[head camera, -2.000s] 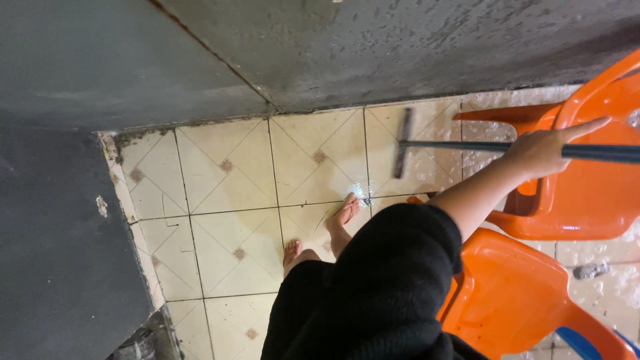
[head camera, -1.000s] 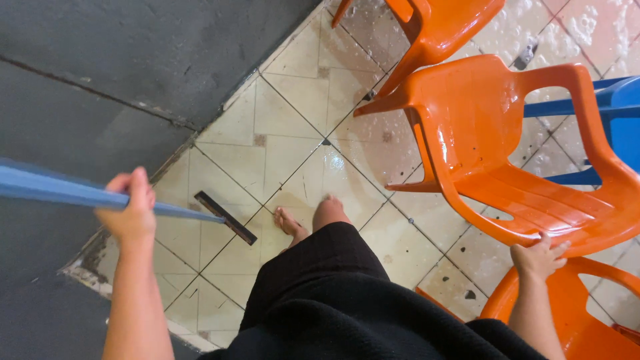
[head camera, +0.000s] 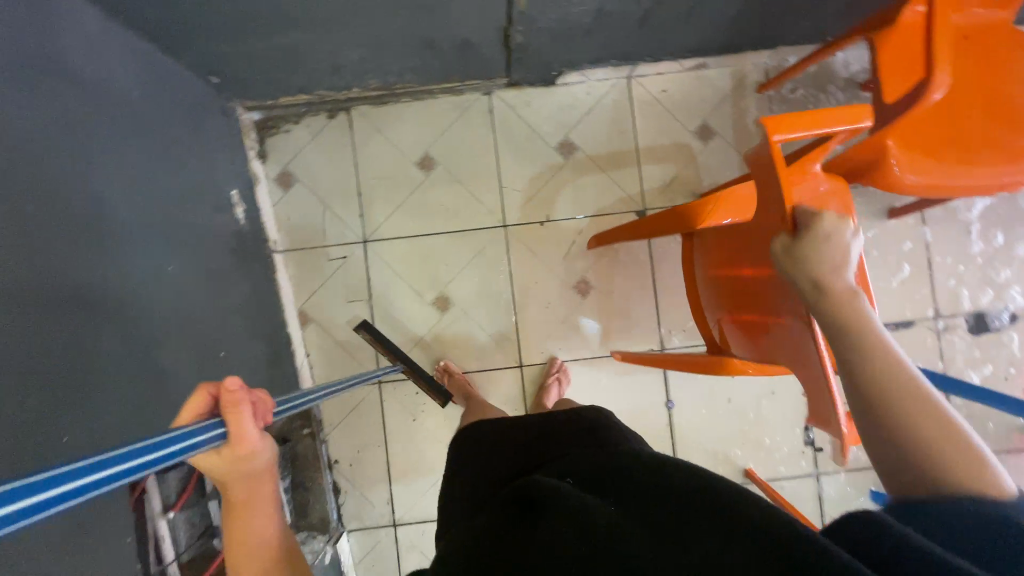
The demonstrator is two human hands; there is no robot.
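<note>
My left hand is closed around the blue striped handle of a floor squeegee. Its dark blade rests on the tiled floor, close beside my bare foot on that side. My right hand grips an orange plastic armchair near the top of its backrest or an arm; which part, I cannot tell. The chair is tilted, and some of its legs point toward the middle of the floor.
Another orange plastic chair stands at the upper right. Grey walls border the tiles at the left and top. Foamy water covers tiles at the right. Blue legs show at the right edge. Cables lie in a recess at lower left.
One second ago the held chair stood facing me with my right hand at its near edge; now it is turned and tilted. The squeegee has stayed in my left hand. The view has rotated.
</note>
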